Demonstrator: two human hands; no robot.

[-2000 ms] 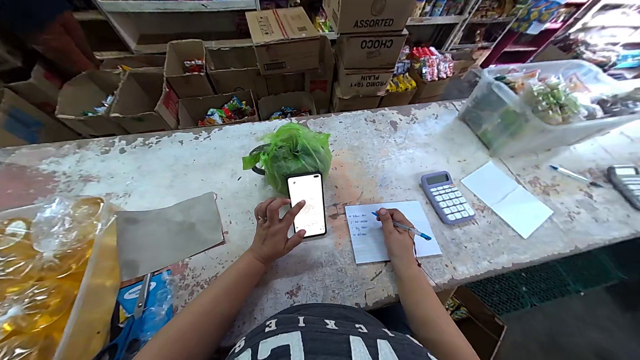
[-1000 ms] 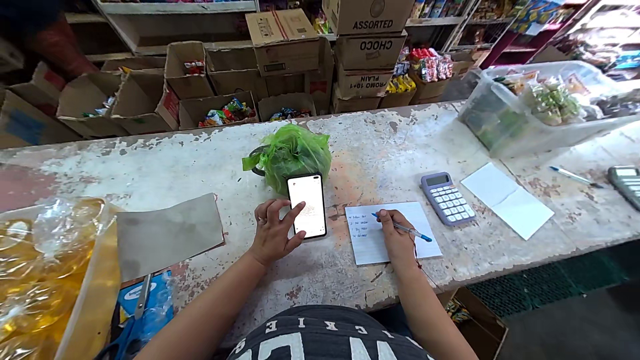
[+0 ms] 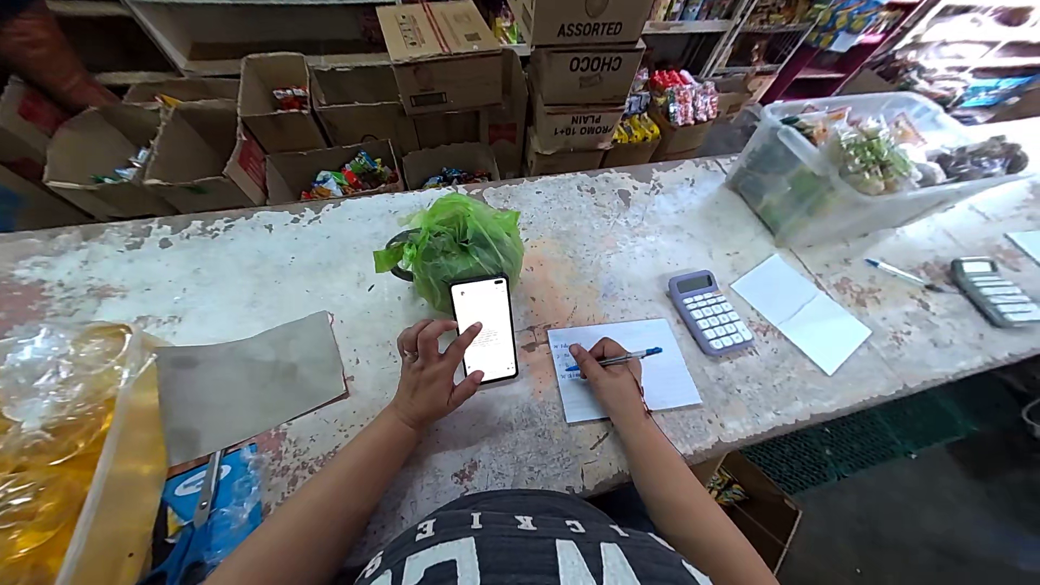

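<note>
My left hand (image 3: 435, 370) lies at the left edge of a smartphone (image 3: 490, 329), its fingers apart and the index fingertip on the lit screen. The phone leans against a green plastic bag (image 3: 463, 248) with dark contents. Within my right hand (image 3: 613, 378) is a blue ballpoint pen (image 3: 638, 356), over a lined sheet of paper (image 3: 670, 382) that bears blue handwriting. A purple calculator (image 3: 711, 313) sits just right of the sheet, and beside it lies a creased white paper (image 3: 800, 313).
On the worn counter (image 3: 325, 260) are a grey cardboard piece (image 3: 252, 386), blue-handled scissors (image 3: 209, 491), a tub of bagged yellow liquid (image 3: 101, 487), a clear plastic bin (image 3: 877, 207), another pen (image 3: 906, 275) and a second calculator (image 3: 998, 292). Cartons (image 3: 585, 77) stand behind. A person's arm (image 3: 49, 53) reaches in at upper left.
</note>
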